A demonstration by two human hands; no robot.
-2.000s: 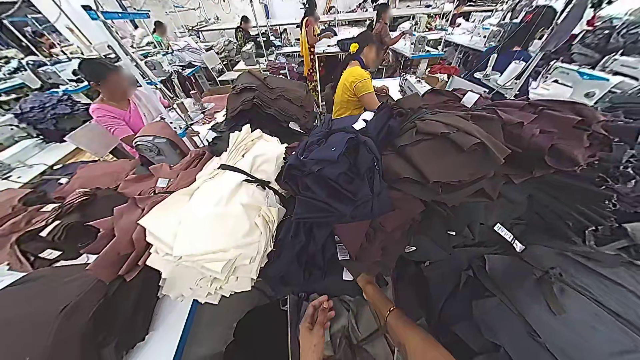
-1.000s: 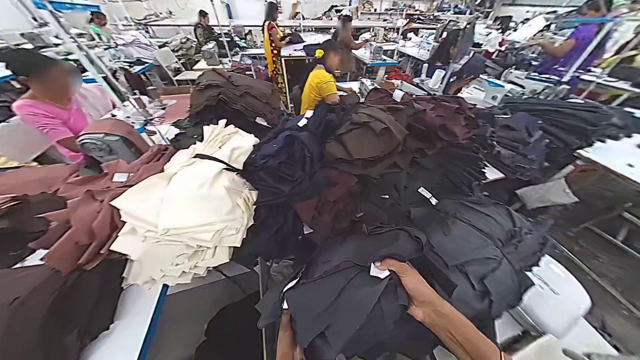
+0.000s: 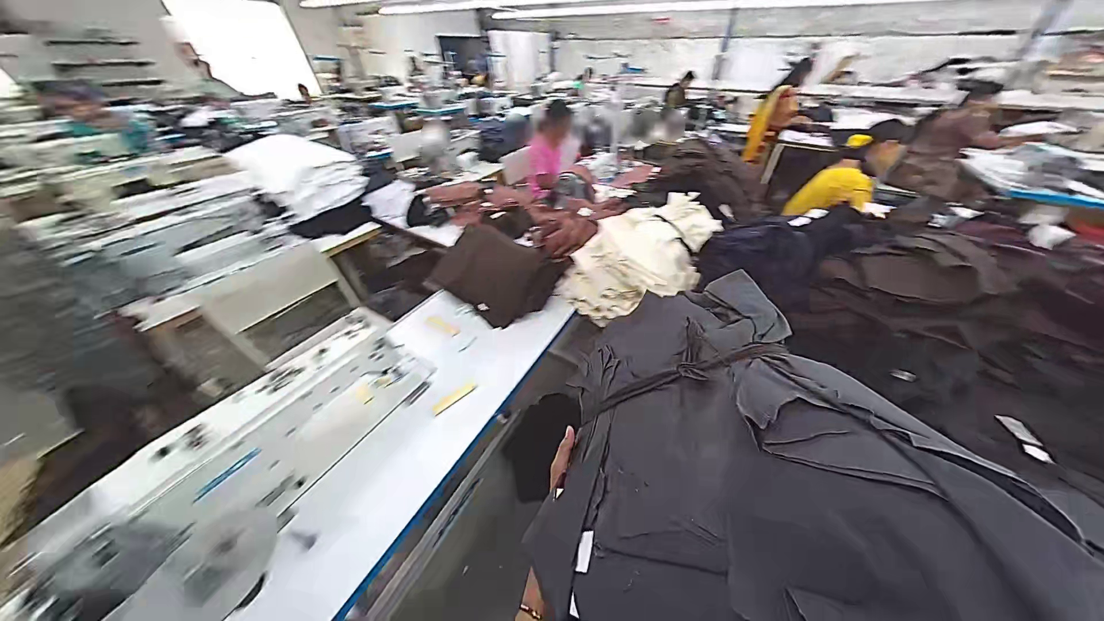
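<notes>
A large bundle of dark grey fabric pieces (image 3: 690, 448), tied round with a dark cloth strip (image 3: 690, 369), fills the lower right. My left hand (image 3: 561, 461) holds its left side; only the fingers and a bangled wrist show, the rest being hidden by cloth. Small white tags (image 3: 584, 552) hang at that edge. My right hand is out of sight. Just beyond the bundle lie a tied cream fabric stack (image 3: 638, 259) and a navy pile (image 3: 759, 250).
At the left runs a white worktable (image 3: 466, 371) with a sewing machine (image 3: 216, 526) on it. A dark brown stack (image 3: 496, 272) rests at its far end. Dark fabric piles (image 3: 931, 345) cover the right. Seated workers in pink (image 3: 545, 159) and yellow (image 3: 828, 188) are farther off.
The grey bundle has come up close and now covers the lower right. My right hand, seen on grey cloth a second ago, has gone from view. The view has swung left.
</notes>
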